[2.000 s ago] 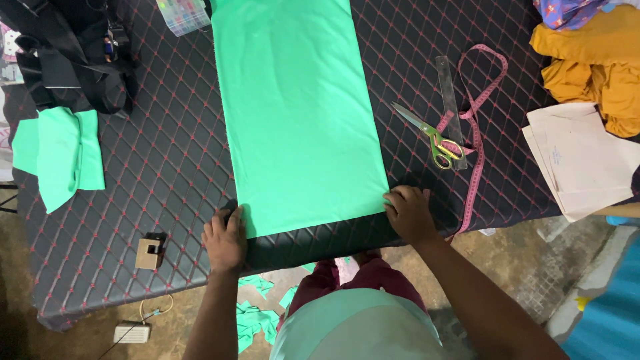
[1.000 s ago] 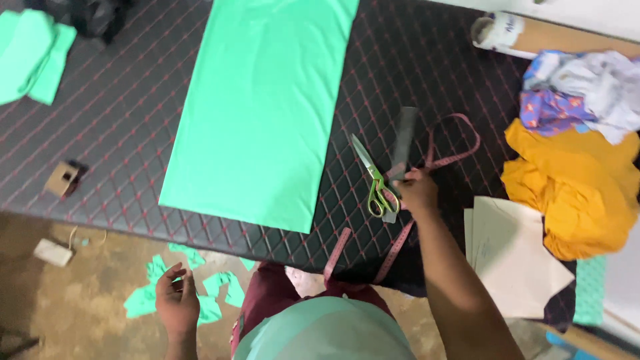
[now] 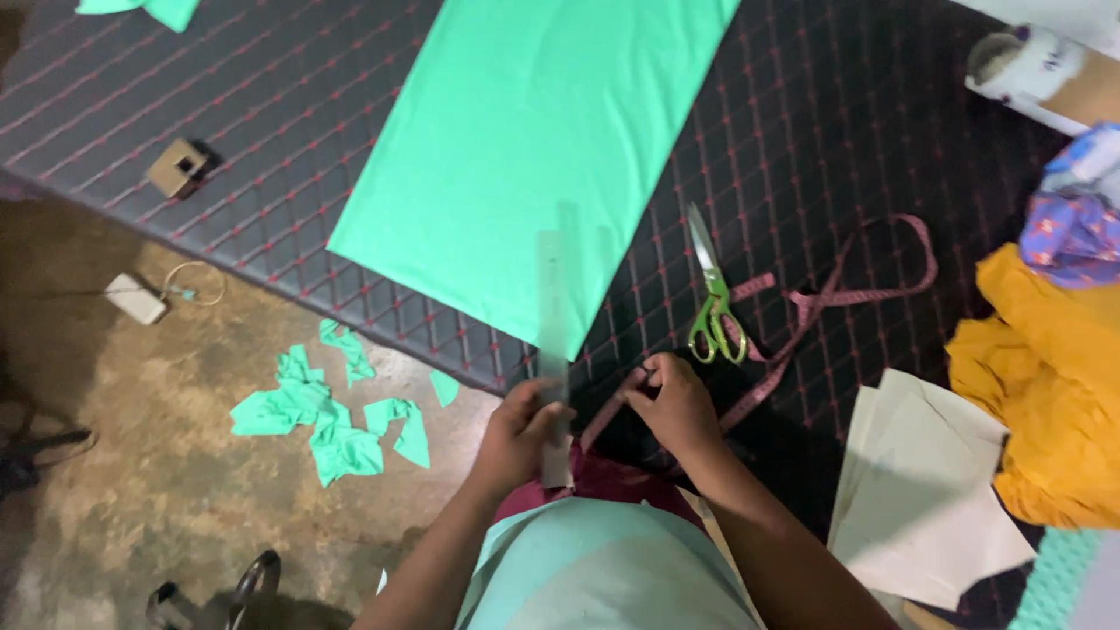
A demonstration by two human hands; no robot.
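My left hand [image 3: 522, 433] grips a clear plastic ruler [image 3: 552, 302] near its lower part; its upper end lies over the corner of the green fabric [image 3: 542, 166]. Between the thumb and fingers of my right hand [image 3: 674, 398] is a pink measuring tape [image 3: 610, 409] at the table's front edge. More of the tape loops over the quilted black cover to the right. Scissors with green handles [image 3: 717, 315] rest beside the fabric, right of the ruler, on top of or against part of the tape; which one I cannot tell.
Paper sheets [image 3: 919, 490] and bunched mustard fabric [image 3: 1041, 394] lie at the right, below a cardboard roll [image 3: 1085, 83]. A small brown block [image 3: 178, 168] sits on the quilted table cover [image 3: 289, 175] at the left. Green scraps [image 3: 324, 420] and a white adapter [image 3: 136, 298] are on the floor.
Two seconds ago both hands were at the fabric's near corners. One second ago my right hand was on the ruler by the scissors; now the ruler is in my left hand and my right holds the tape.
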